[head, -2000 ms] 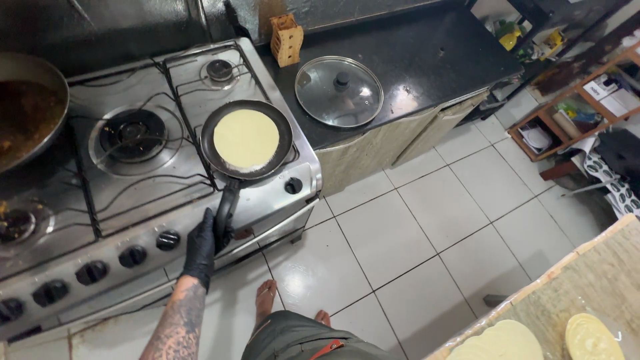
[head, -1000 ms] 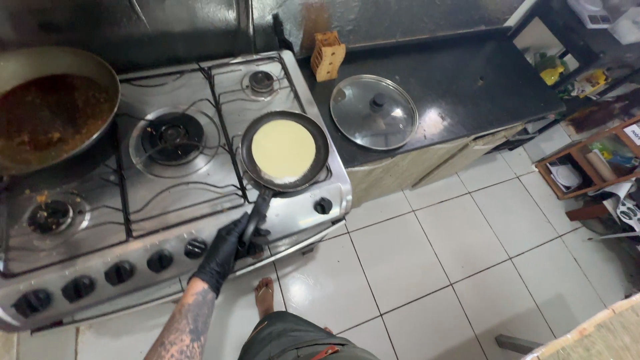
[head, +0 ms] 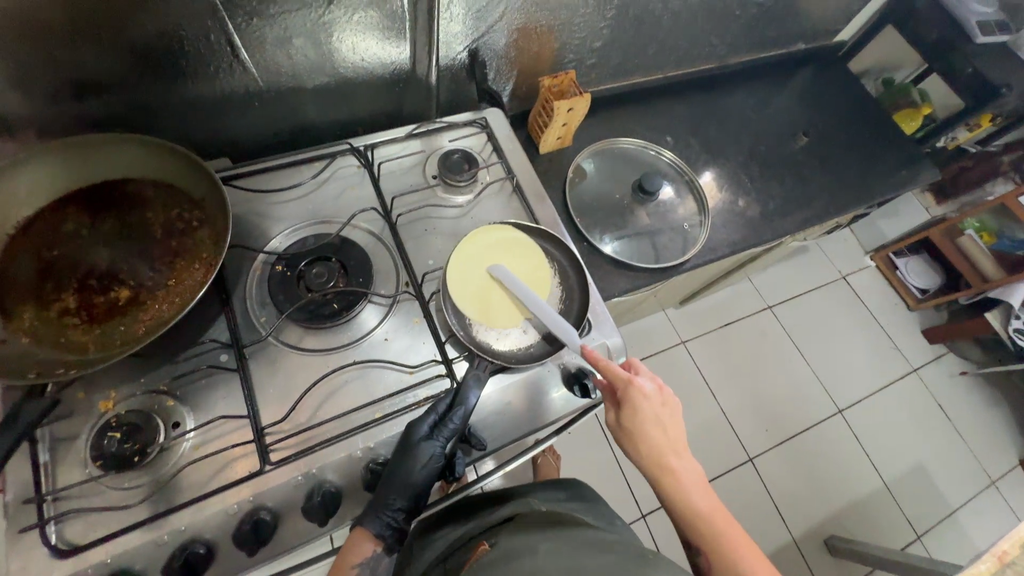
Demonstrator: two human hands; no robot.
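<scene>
My left hand (head: 424, 448), in a black glove, grips the handle of a small black frying pan (head: 572, 288) at the stove's right front. In the pan lies a round, pale yellow flatbread or pancake (head: 488, 256), off to the pan's left side, with white powder or crumbs below and right of it. My bare right hand (head: 640, 400) holds a pale, flat spatula (head: 544, 312) with the index finger along it. The spatula's rounded tip lies over the middle of the flatbread.
A large pan of dark brown sauce (head: 104, 272) stands on the left of the steel gas stove (head: 320, 184). On the dark counter (head: 768, 152) are a glass lid (head: 632, 216) and a wooden utensil holder (head: 558, 112). Control knobs (head: 256, 528) line the stove's front.
My right hand has come into view with the spatula, which now reaches over the flatbread. The flatbread sits further to the pan's left. My left hand stays on the handle.
</scene>
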